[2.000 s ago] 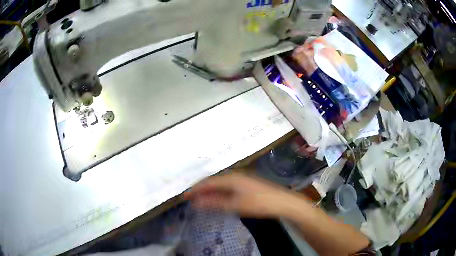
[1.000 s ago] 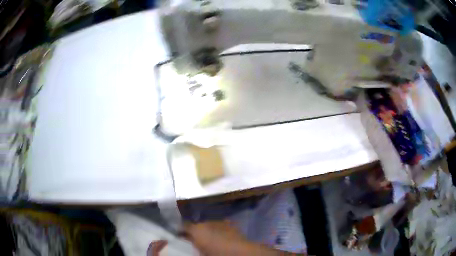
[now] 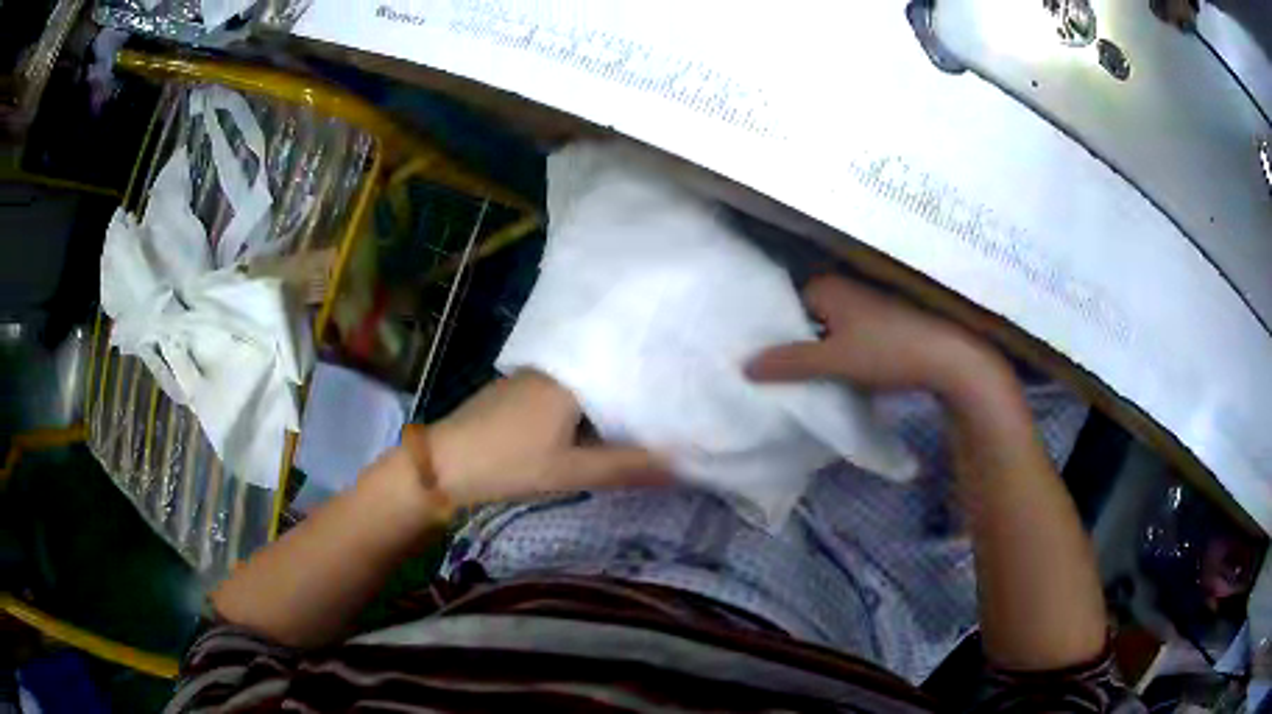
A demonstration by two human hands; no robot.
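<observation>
White fabric panels (image 3: 656, 300) lie over my lap on the patterned apron (image 3: 670, 541), bunched and folded at the lower right end. My left hand (image 3: 537, 439) is at their lower left side, with its fingers and thumb on the cloth; part of the hand is hidden by it. My right hand (image 3: 865, 335) is at their right side, with its thumb over the cloth and its fingers blurred. Part of the machine bed plate (image 3: 1116, 105) shows at the upper right.
The white table (image 3: 781, 133) with a printed ruler crosses the top and right. A yellow-framed rack (image 3: 258, 77) with clear plastic lining stands at the left, holding a knotted bundle of white pieces (image 3: 209, 328). Dark clutter lies below the table at the lower right.
The view has swung left and down to my lap. Both hands are now on the white panels there. The tan card and the machine head are out of view.
</observation>
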